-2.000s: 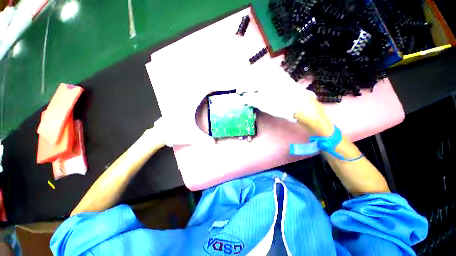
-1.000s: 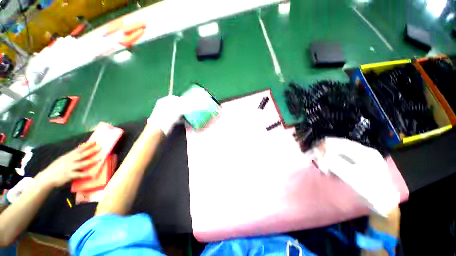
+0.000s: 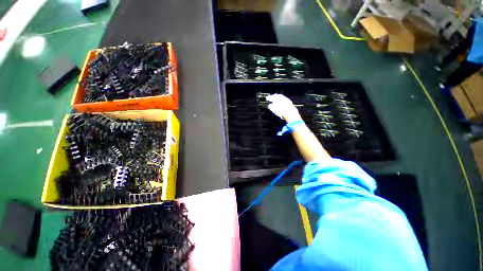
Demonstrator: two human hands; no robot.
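Note:
My right hand (image 3: 283,107), in a white glove with a blue strap at the wrist, reaches into a large black tray (image 3: 246,137) on the right side. Its fingertips are at a small pale-dotted circuit board (image 3: 262,98) near the tray's far left part. Whether the fingers grip the board cannot be told. More circuit boards (image 3: 347,114) lie in rows in the tray's right half. My left hand is out of the picture.
A second black tray (image 3: 278,62) with boards lies beyond. Left of the dark bench edge (image 3: 198,69) stand an orange bin (image 3: 173,79) and a yellow bin (image 3: 172,159) of black strips. A strip heap (image 3: 122,241) lies beside the pink mat (image 3: 217,227). Black units lie on the green belt.
The view has swung to the right. My right hand has moved from the strip heap to the black tray. My left hand, which was at the belt with a green-faced unit, has left the picture.

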